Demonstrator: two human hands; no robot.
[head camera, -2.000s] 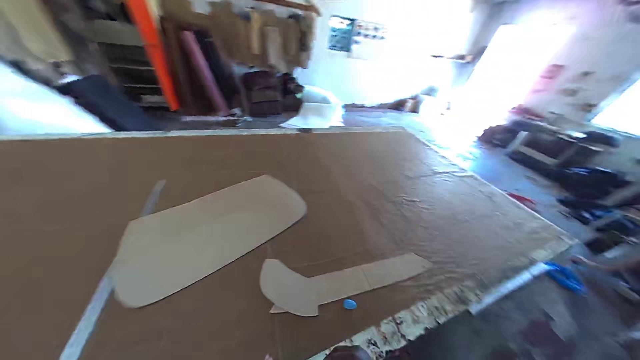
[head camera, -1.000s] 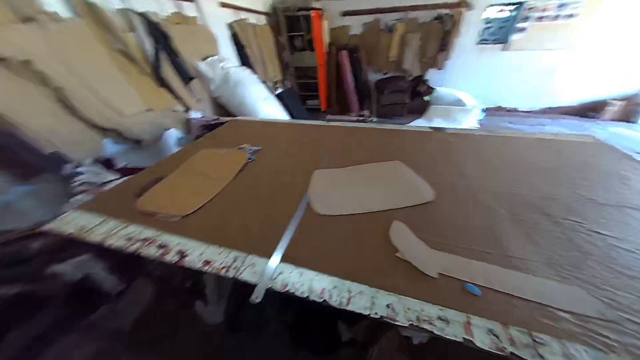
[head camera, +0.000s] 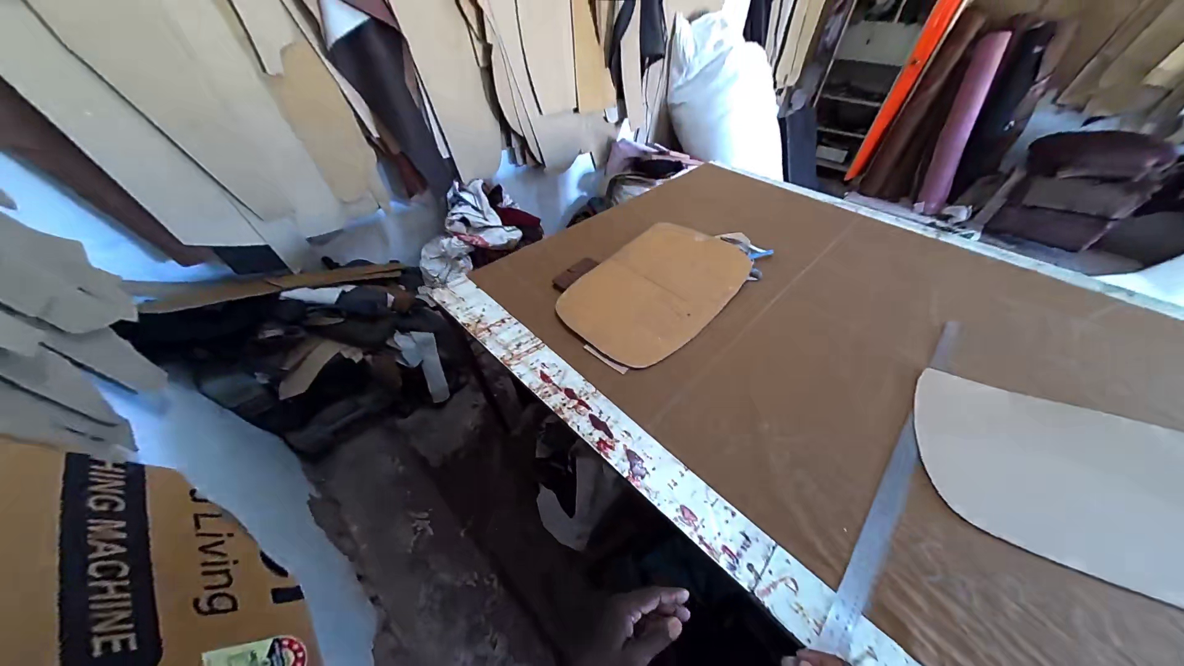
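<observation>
Near the bottom centre, my left hand (head camera: 652, 618) is beside the table's near edge, its fingers loosely curled and nothing visible in it. Only the fingertips of my right hand (head camera: 816, 658) show at the bottom edge, close to the lower end of a metal ruler (head camera: 879, 518); whether they grip it is hidden. The ruler runs partly beneath a pale cardboard template (head camera: 1054, 481) at the right. Farther left on the brown sheet material (head camera: 795, 398) lies a tan cardboard template (head camera: 657, 296), with a dark block (head camera: 575, 274) and a blue-handled tool (head camera: 760, 252) poking out at its sides.
The table's paint-stained white edge (head camera: 592, 421) slants across the view. Scraps (head camera: 324, 342) are heaped on the left, near a printed cardboard box (head camera: 176, 564). Hanging templates (head camera: 185, 111) line the wall. A white sack (head camera: 726, 92) and material rolls (head camera: 967, 120) stand behind the table.
The view has swung left and down. Both hands have come into view at the bottom, beside the table edge.
</observation>
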